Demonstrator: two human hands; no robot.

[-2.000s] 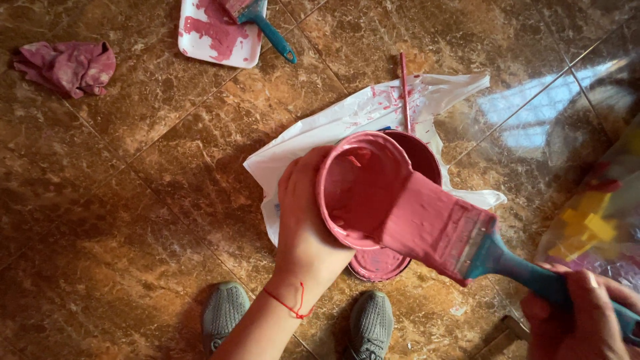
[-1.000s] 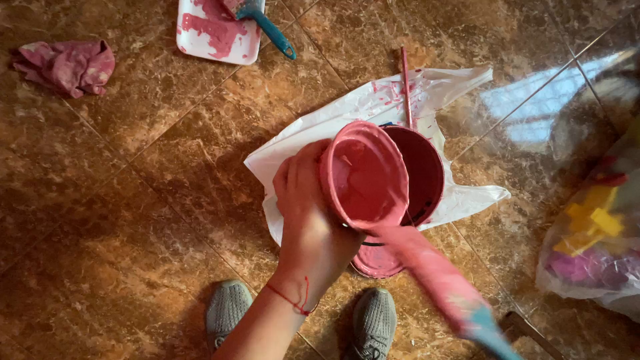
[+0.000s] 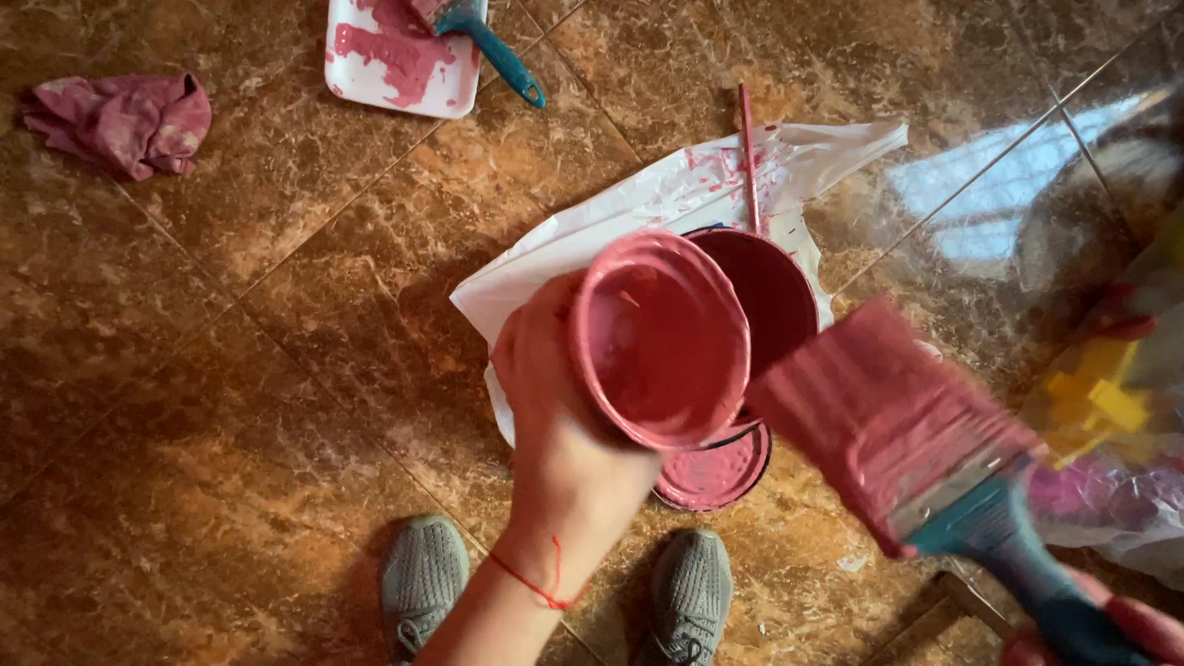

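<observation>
My left hand (image 3: pixel 564 398) grips a paint-coated cup (image 3: pixel 661 342) from its left side, tilted so that the pink-red paint inside shows. Under and behind it stands an open paint can (image 3: pixel 772 287), partly covered by the cup. A wide paintbrush (image 3: pixel 888 416) with a teal handle and bristles loaded with pink-red paint is in my right hand (image 3: pixel 1101 629), at the lower right corner and cut off by the frame. The bristle tips are beside the cup and can; whether they touch cannot be told. A paint-covered lid (image 3: pixel 717 467) lies below the cup.
A white plastic bag (image 3: pixel 527 250) lies under the can, with a pink-stained stick (image 3: pixel 748 157) on it. A white tray (image 3: pixel 356 83) bears a smaller brush (image 3: pixel 499 60) at the top. A stained cloth (image 3: pixel 134 120) lies left; a clear bag (image 3: pixel 1138 499) with colourful things lies right.
The wide brush was over the cup's rim two seconds ago, then moved down below it. Now it is to the right of the cup, and my right hand shows again at the lower right.
</observation>
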